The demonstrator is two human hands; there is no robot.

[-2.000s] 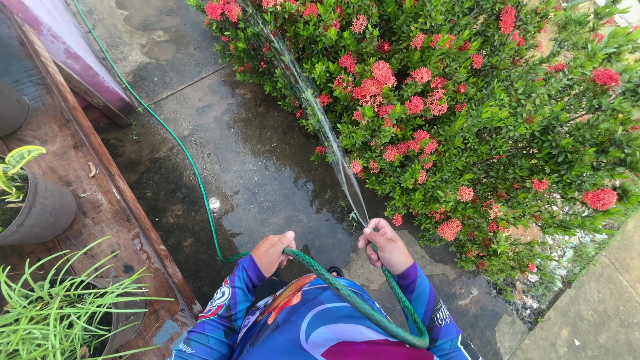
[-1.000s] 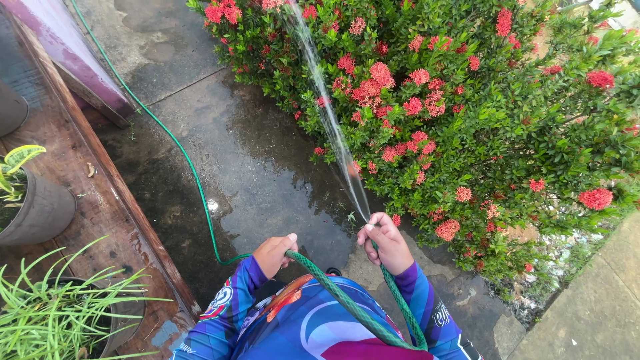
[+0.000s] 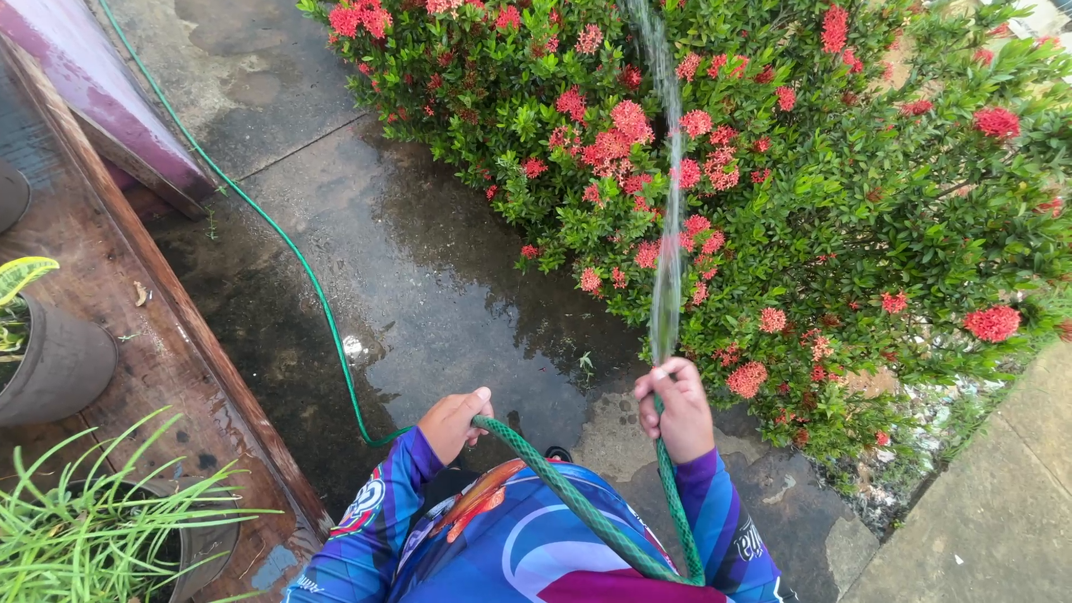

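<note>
A green garden hose [image 3: 578, 507] loops in front of my torso between both hands. My right hand [image 3: 677, 408] grips its end, with thumb and fingers at the mouth. From there a stream of water [image 3: 668, 276] shoots up and away over the bush with red flower clusters [image 3: 754, 193]. My left hand [image 3: 455, 425] is closed around the hose farther back, left of my body. Beyond that hand the hose runs along the wet concrete towards the top left.
On the left, a wooden platform [image 3: 159, 335] holds a snake plant's pot [image 3: 63, 360] and a pot of thin-leaved greenery [image 3: 92, 519]. A pink-purple wall [image 3: 117, 92] stands behind it. Wet concrete [image 3: 402, 276] lies ahead, and a concrete slab [image 3: 997, 494] is at the lower right.
The water stream has swung to the right, from the bush's left part to over its middle flowers. Both hands keep their hold on the hose.
</note>
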